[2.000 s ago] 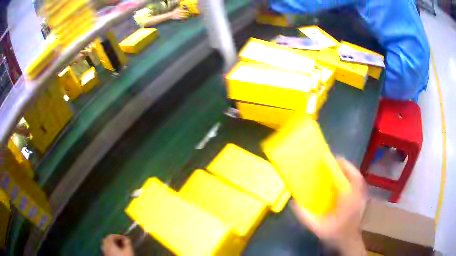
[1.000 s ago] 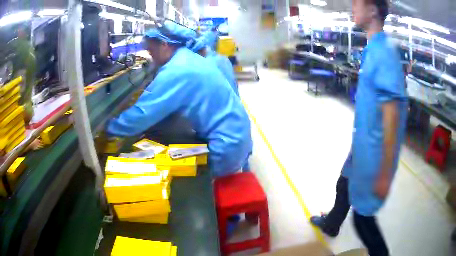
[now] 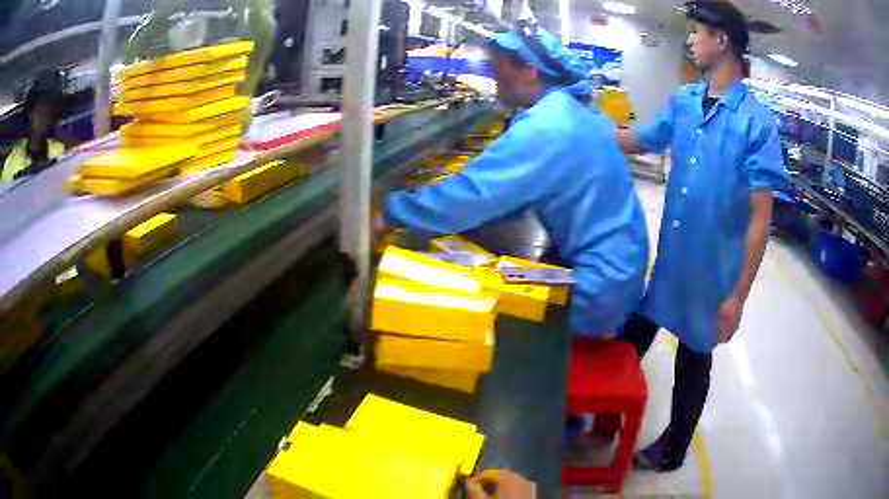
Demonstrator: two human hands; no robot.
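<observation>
Several plain yellow boxes (image 3: 414,429) lie side by side on the dark green side bench at the bottom of the head view. My right hand (image 3: 502,484) is at their right end, cut off by the lower edge; whether it grips a box cannot be told. My left hand is not in view. Beyond these boxes stands a stack of yellow boxes (image 3: 434,317). Behind it, a smartphone (image 3: 536,277) lies on more yellow boxes.
A white post (image 3: 359,146) rises beside the stack. A green conveyor (image 3: 210,292) runs left, below a white shelf (image 3: 44,239) with piled yellow boxes (image 3: 185,102). A person in blue (image 3: 546,185) leans over the bench by a red stool (image 3: 604,390); another person (image 3: 707,195) stands behind.
The view has swung up, then back left. The raised box seen in my right hand earlier is no longer seen raised. The standing person is now beside the leaning one, an arm stretched towards them.
</observation>
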